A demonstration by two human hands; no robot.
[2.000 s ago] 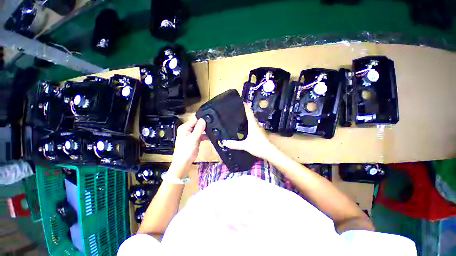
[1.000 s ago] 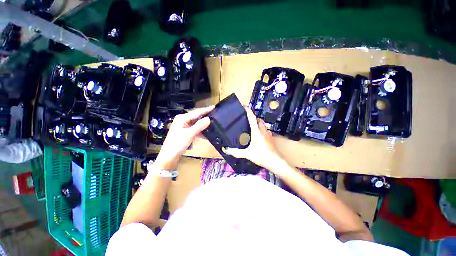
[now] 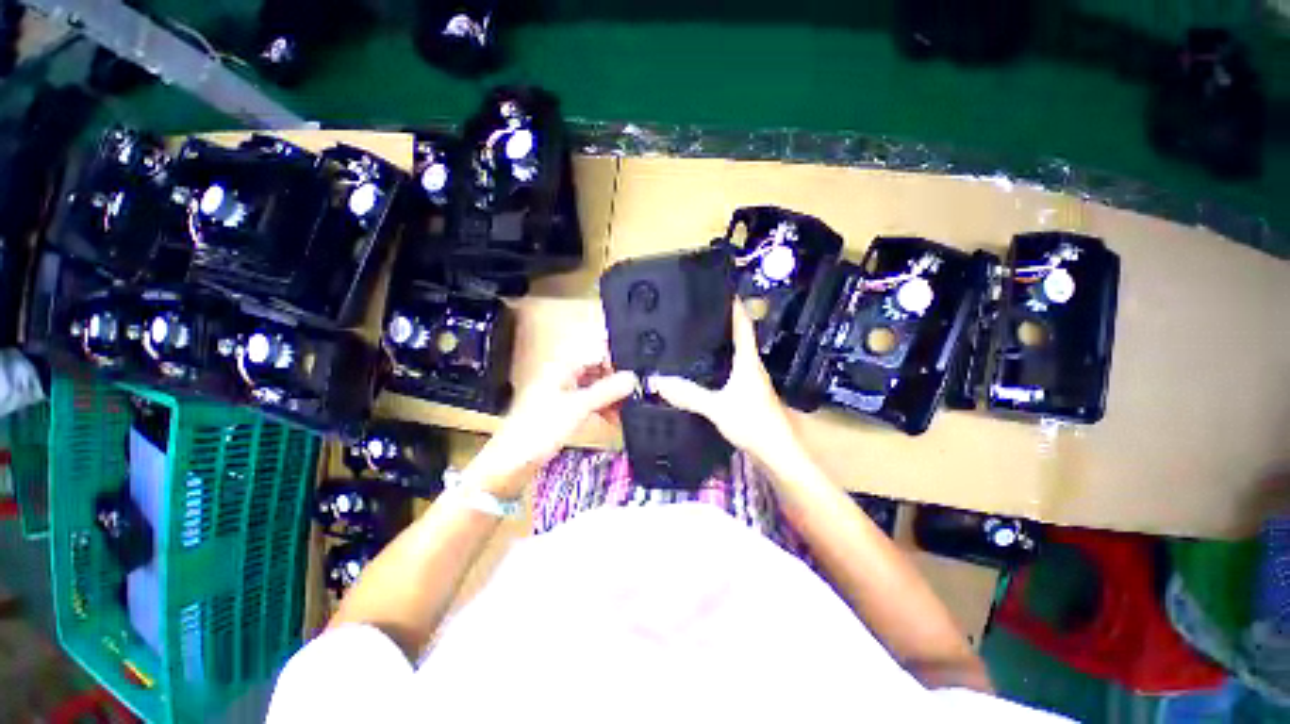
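Note:
A matte black housing (image 3: 668, 318) is held up between my two hands above the bench's near edge, with round dark rings on the face toward me. My left hand (image 3: 573, 403) grips its left edge low down, thumb near the middle. My right hand (image 3: 729, 396) holds its right side, thumb tip close to the left thumb. The fingers behind the housing are hidden. Open glossy housing shells with silver discs lie on the bench to the right, the nearest (image 3: 781, 276) just beside the held housing.
Stacked housings (image 3: 262, 226) fill the bench's left. A green crate (image 3: 241, 523) stands lower left. A dark green conveyor (image 3: 792, 71) with black units runs beyond the cardboard-covered bench (image 3: 1188, 340). Smaller black units (image 3: 347, 505) lie on a lower level. A red stool (image 3: 1089, 637) is lower right.
The held housing has turned from its plain side with a round hole to the face with dark rings, and now stands more upright. Both thumbs have come together at its middle.

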